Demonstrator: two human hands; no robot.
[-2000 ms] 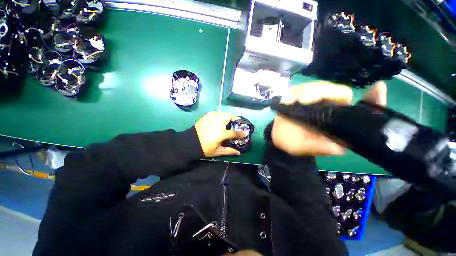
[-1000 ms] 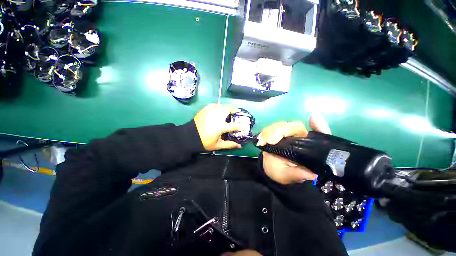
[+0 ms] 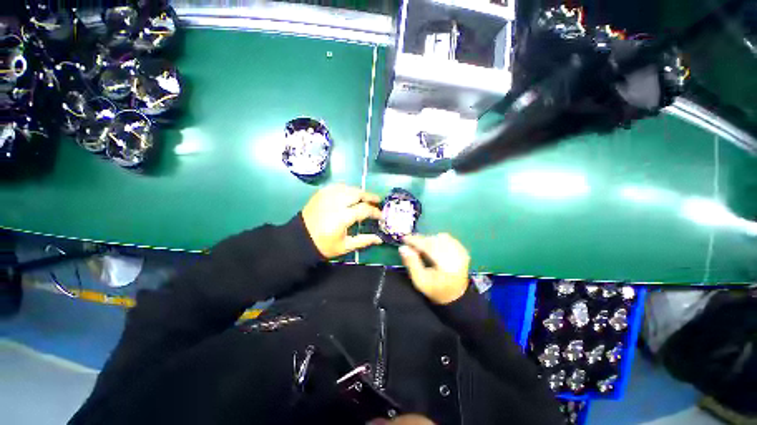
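Observation:
A round black housing unit (image 3: 400,214) with a silver-white centre rests on the green mat near its front edge. My left hand (image 3: 342,221) holds it from the left with thumb and fingers. My right hand (image 3: 438,264) is at its lower right edge, with thumb and fingertips together; whether they pinch a small part cannot be seen. The black screwdriver (image 3: 548,124) is out of my hands, blurred, tip pointing down-left beside the feeder. A second housing unit (image 3: 307,148) stands on the mat to the upper left.
The grey-white screw feeder (image 3: 444,95) stands behind my hands. Dark units with wires (image 3: 124,91) are piled at the left end. Units with orange wires (image 3: 610,37) lie at the back right. A blue-edged tray (image 3: 635,344) with rows of silver parts is below the bench at right.
My right hand has let go of the screwdriver, which has moved up and back beside the feeder. The right fingers are now at the unit's lower right edge. My left hand stays on the unit.

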